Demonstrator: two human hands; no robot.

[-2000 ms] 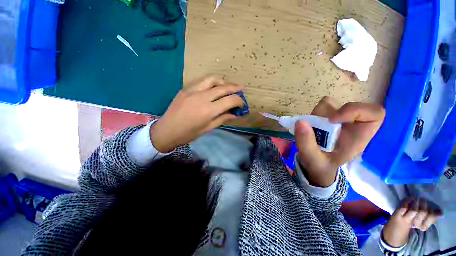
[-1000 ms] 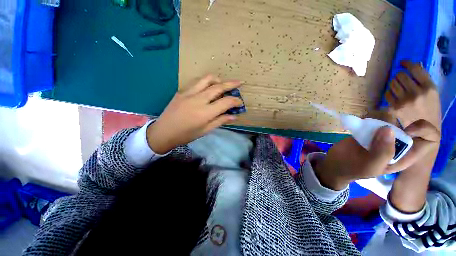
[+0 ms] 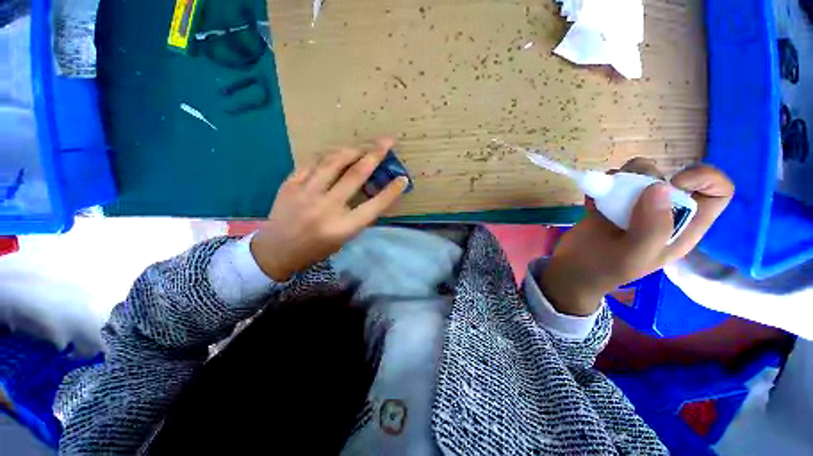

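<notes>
My left hand (image 3: 325, 205) holds a small dark blue-grey molded part (image 3: 389, 175) between its fingertips, at the front edge of the cardboard work mat (image 3: 446, 98). The fingers hide some of the part. My right hand (image 3: 628, 223) grips a white glue bottle (image 3: 618, 198), tilted with its long thin nozzle pointing left and up over the mat. The nozzle is apart from the small part. A dark label shows at the bottle's base.
Crumpled white tissue (image 3: 608, 37) lies at the mat's upper right. Blue bins stand left (image 3: 85, 151) and right (image 3: 740, 134). On the green surface lie a yellow packet (image 3: 182, 23), dark scissors (image 3: 234, 44), a U-shaped piece (image 3: 245, 94) and a white sliver (image 3: 198, 115).
The view has shifted. My right hand with the bottle moved right, then back left a little. Another person's hand reached in at the right and is now gone. My left hand still holds the part.
</notes>
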